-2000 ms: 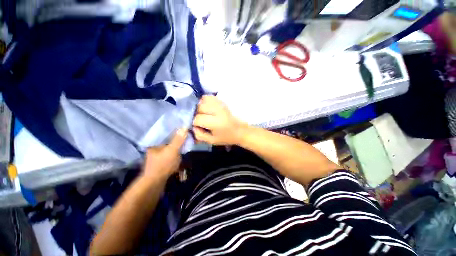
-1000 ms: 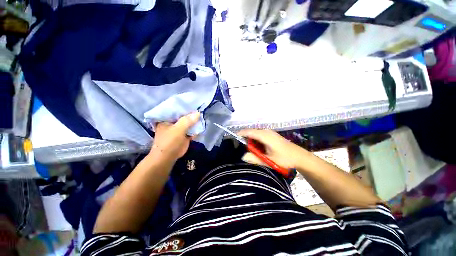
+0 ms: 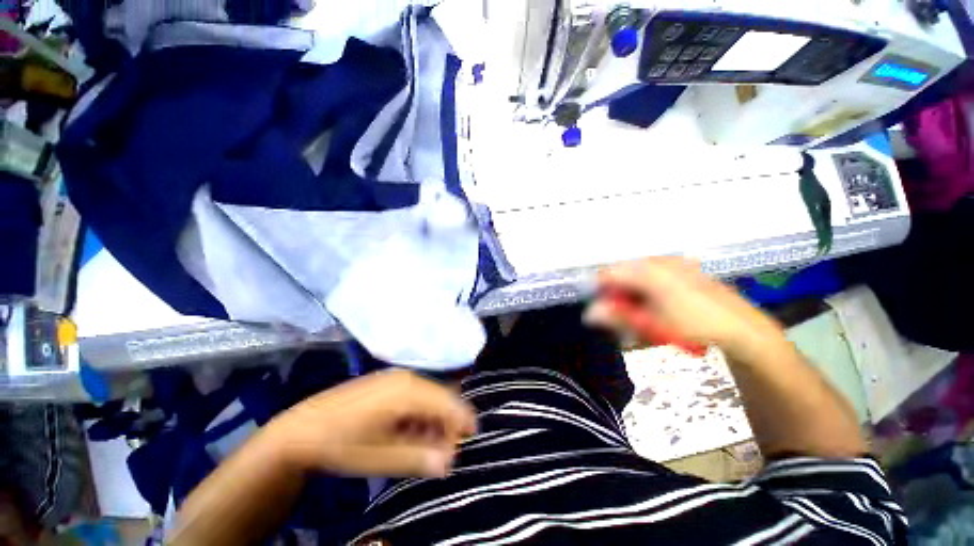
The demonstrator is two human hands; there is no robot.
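The navy garment cloth (image 3: 203,128) lies heaped on the left of the machine table. Its pale grey-blue side (image 3: 401,283) hangs over the front edge. My left hand (image 3: 390,424) is blurred, below the cloth and apart from it, fingers curled; whether it holds anything is not clear. My right hand (image 3: 668,304) is blurred in front of the table edge and holds the red-handled scissors (image 3: 652,325). Their blades are too blurred to make out.
The white sewing machine with its dark control panel (image 3: 737,51) stands at the back right. A dark green scrap (image 3: 817,203) lies on the table's right part. The ruler strip (image 3: 555,288) runs along the front edge. More fabric lies below left.
My left hand has let go of the pale cloth and moved down towards the lap. My right hand has moved right and up with the scissors, away from the cloth.
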